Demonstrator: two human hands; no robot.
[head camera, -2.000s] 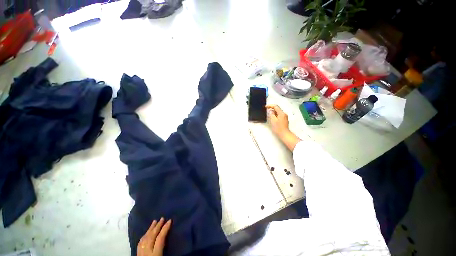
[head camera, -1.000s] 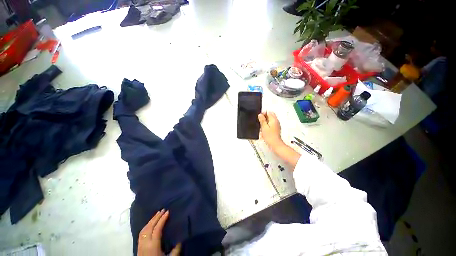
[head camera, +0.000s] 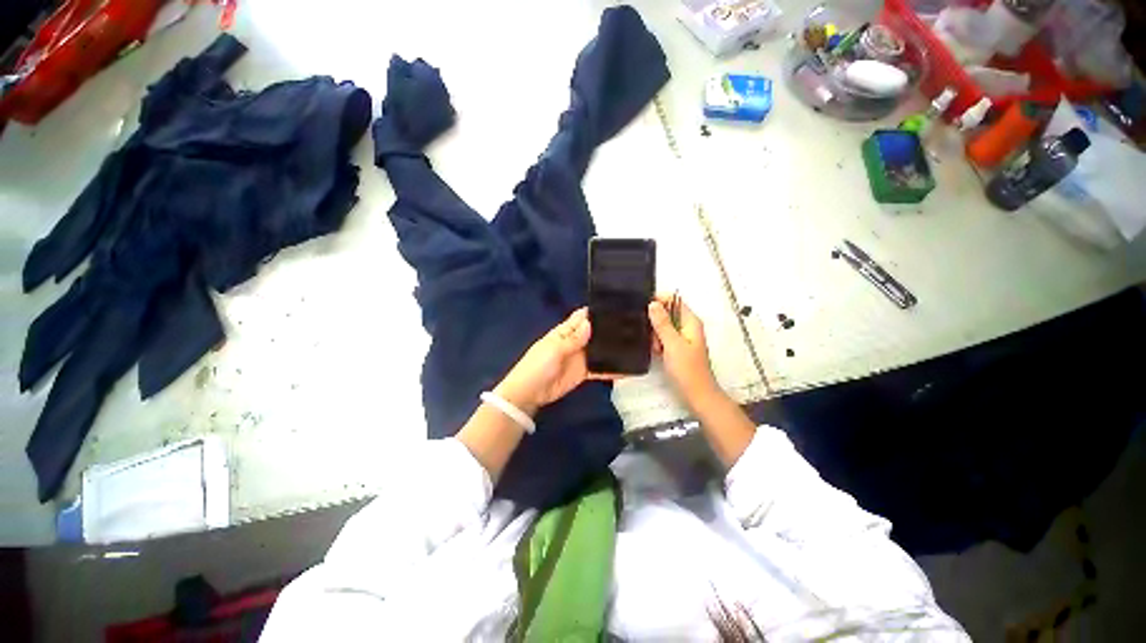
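Observation:
A black smartphone (head camera: 622, 305) is held upright above the garment, between both hands. My left hand (head camera: 553, 363) grips its lower left edge and wears a pale bangle at the wrist. My right hand (head camera: 679, 348) grips its lower right edge, and a thin dark tool shows by its fingers. Navy trousers (head camera: 484, 302) lie under the phone and my left hand, their two legs spread toward the far side of the table. The phone screen is dark.
Navy garments (head camera: 239, 189) lie left, above a white card (head camera: 153, 494). Snips (head camera: 878, 274) and small dark bits (head camera: 787, 322) lie right. Farther right are a green box (head camera: 897, 183), a round tub (head camera: 858, 101), bottles (head camera: 1038, 168), a blue-white packet (head camera: 738, 98) and a red basket (head camera: 936, 75).
The phone has moved toward me, over the trousers. My left hand has left the cloth and taken hold of the phone. The view has shifted down and to the right.

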